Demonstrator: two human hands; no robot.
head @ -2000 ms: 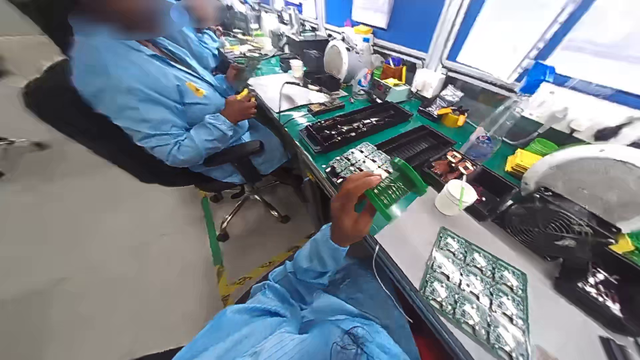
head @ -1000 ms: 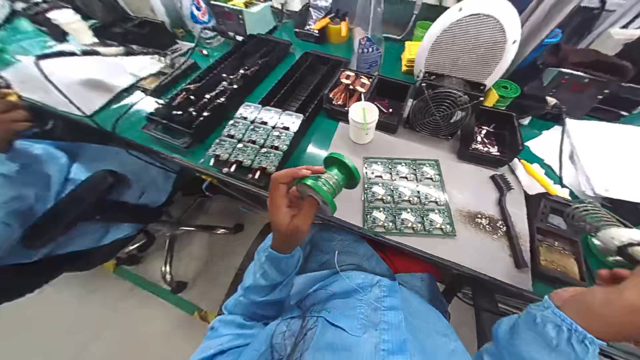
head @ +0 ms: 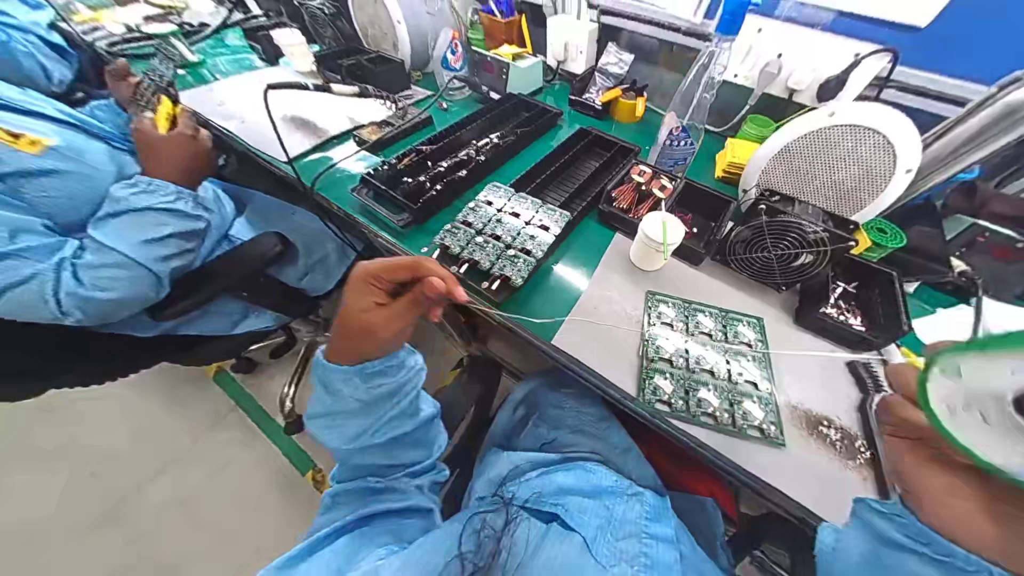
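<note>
My left hand [head: 392, 308] pinches the free end of a thin solder wire [head: 592, 322] between thumb and forefinger, off the bench's front edge. The wire runs right, above a panel of circuit boards [head: 708, 368] on the grey mat [head: 596, 352], toward my right hand [head: 932, 456]. That hand holds a green-rimmed spool [head: 980, 404] at the right edge of the view, partly cut off. A black brush [head: 872, 424] lies beside the right hand, next to metal clippings [head: 832, 436]. A white cup [head: 657, 240] with a green stick stands behind the panel.
More circuit boards [head: 502, 232] rest across black slotted trays [head: 580, 172] on the green bench. Black bins hold copper coils [head: 640, 192] and small metal parts [head: 844, 304]. A fan [head: 772, 244] stands behind the mat. At left, a co-worker's hands [head: 172, 144] hold a yellow-handled tool.
The green spool, in my left hand in both earlier frames, is now in my right hand. A length of wire now stretches between my hands. The view has swung left since one second ago.
</note>
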